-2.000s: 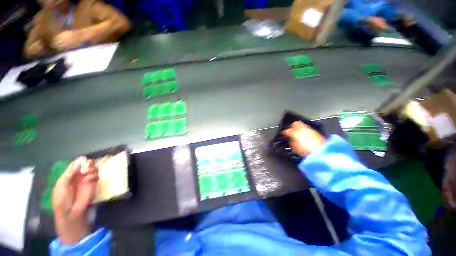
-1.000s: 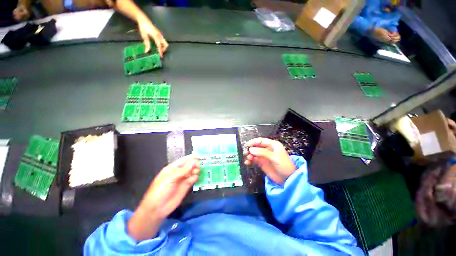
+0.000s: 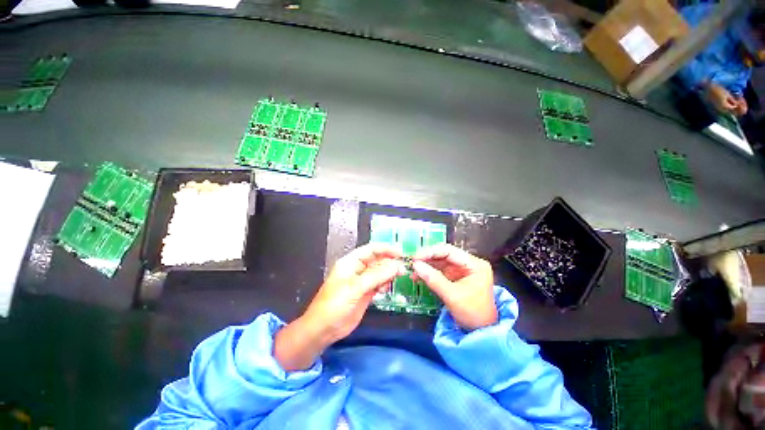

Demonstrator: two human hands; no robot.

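A green circuit board (image 3: 408,296) lies on the black ledge in front of my body, partly covered by my hands. My left hand (image 3: 356,290) and my right hand (image 3: 457,284) meet over its middle, fingertips almost touching. Something tiny and dark shows between the fingertips; I cannot tell which hand grips it. The left bin (image 3: 251,220) holds a heap of small white components (image 3: 205,225). The deep black right bin (image 3: 590,243) is set at an angle and holds small dark components (image 3: 547,259).
Spaced green boards (image 3: 283,136) lie on the conveyor belt (image 3: 419,126). One spare board (image 3: 105,217) is left of the white-parts bin, another (image 3: 649,270) right of the black bin. Across the belt are a cardboard box (image 3: 639,42), a plastic bag (image 3: 549,25) and a person's hands (image 3: 726,101).
My hands have come together over the board; my right hand was in the right bin earlier. The view has shifted. The other person's hand at the far board is out of view.
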